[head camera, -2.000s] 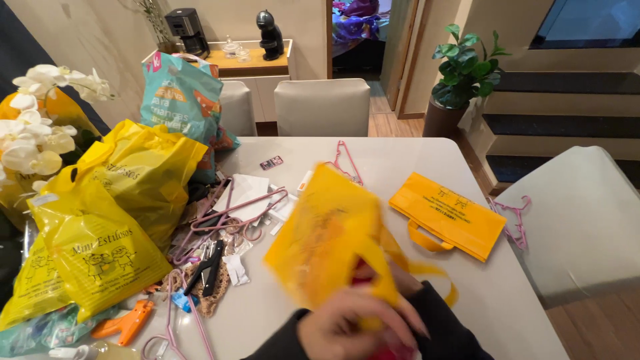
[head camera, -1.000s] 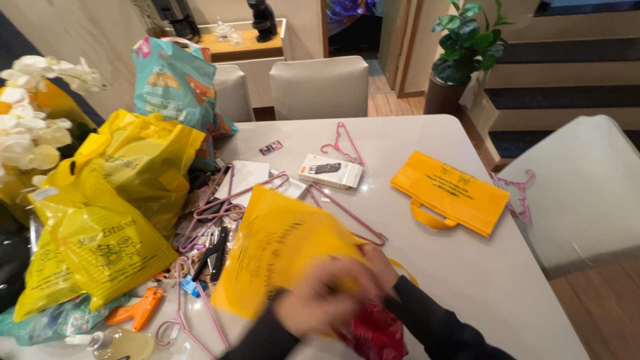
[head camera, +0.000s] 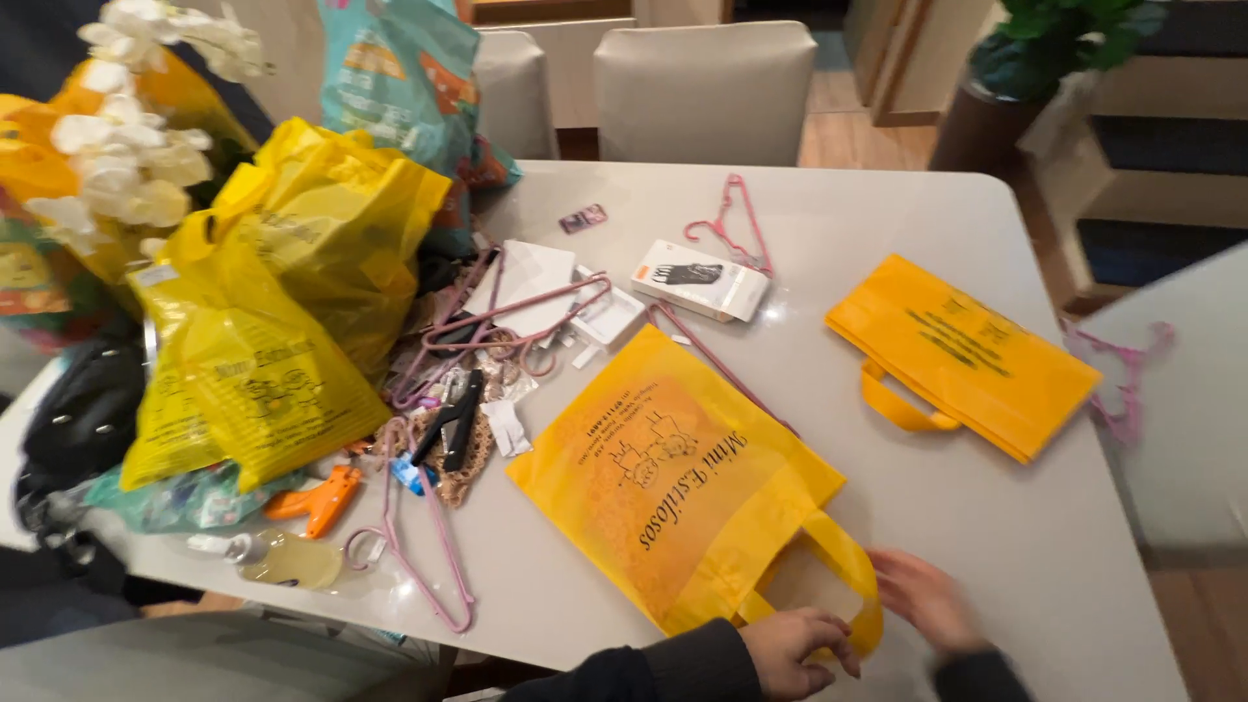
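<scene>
A yellow fabric tote bag with printing (head camera: 673, 478) lies flat on the white table, its handles toward me. My left hand (head camera: 799, 651), in a dark sleeve, rests over the near handle loop; its fingers are bent, and whether they grip the strap is not clear. My right hand (head camera: 921, 597) is blurred, fingers apart, beside the outer edge of the same handle. To the right lies a folded yellow tote bag (head camera: 965, 356) with its handle toward me. A white product box (head camera: 700, 280) sits beyond the flat bag, near a pink hanger (head camera: 729, 224).
Yellow plastic bags (head camera: 292, 370) and a teal bag (head camera: 400, 107) crowd the left, beside white orchids (head camera: 117, 146). Tangled hangers (head camera: 517, 317), a black stapler-like tool (head camera: 453, 419), an orange glue gun (head camera: 317, 502) and a pump bottle (head camera: 292, 561) lie near them. Another pink hanger (head camera: 1121, 380) is at the right edge.
The tote, held up and blurred in my hands earlier, now lies flat on the table. The red item seen by my hands a second ago is out of sight. The view has moved nearer the table.
</scene>
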